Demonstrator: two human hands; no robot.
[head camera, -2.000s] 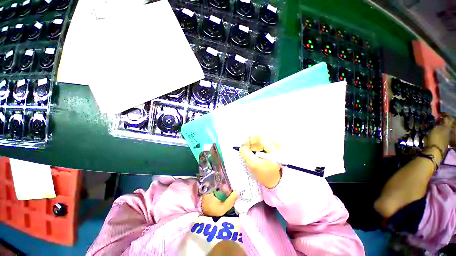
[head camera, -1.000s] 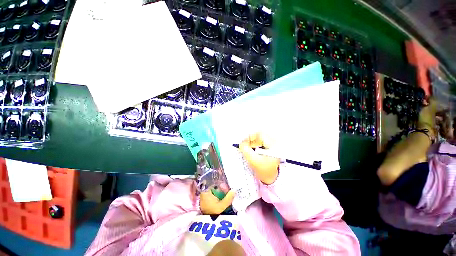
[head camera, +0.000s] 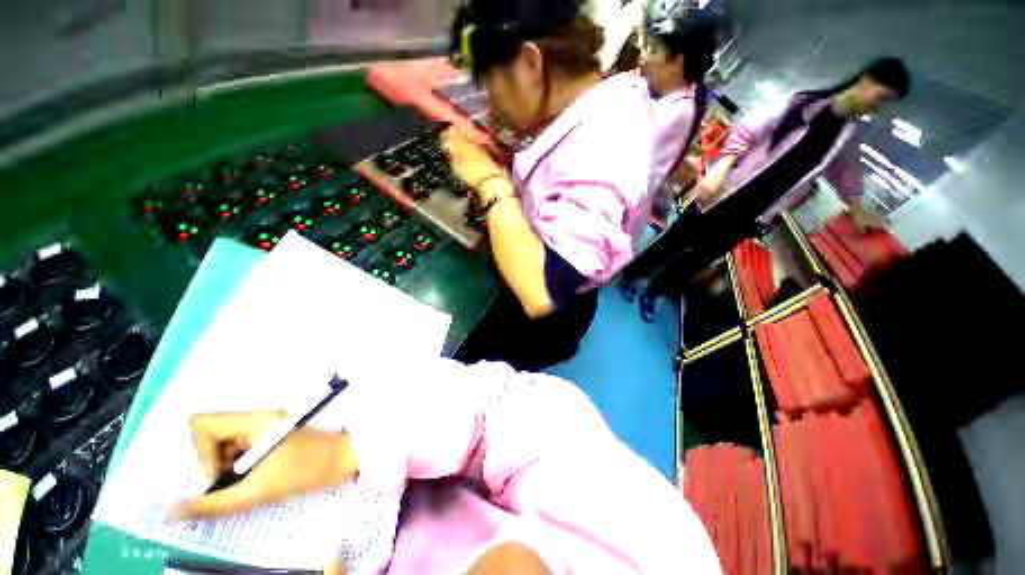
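Observation:
My right hand (head camera: 264, 461) is at the lower left and holds a white pen (head camera: 281, 436) with dark ends over the white record sheets (head camera: 326, 315). Printed rows show on the sheet below the hand. A teal-green folder (head camera: 202, 301) lies behind the sheets. My left hand is not clearly in view; only a small skin-coloured bit shows at the bottom edge by the folder's clip end. Trays of black round units (head camera: 67, 393) with white labels lie at the left.
A tray of units with red and green dots (head camera: 270, 202) lies beyond the folder. A neighbour in pink (head camera: 584, 169) works at a beige tray (head camera: 450, 213). Another person (head camera: 787, 146) stands by a rack of red-orange crates (head camera: 804, 359). Blue floor (head camera: 624, 371) shows between.
The view has swung to the right, bringing the neighbour, other people and the rack into view. The folder now sits at the lower left. The pen is still in my right hand.

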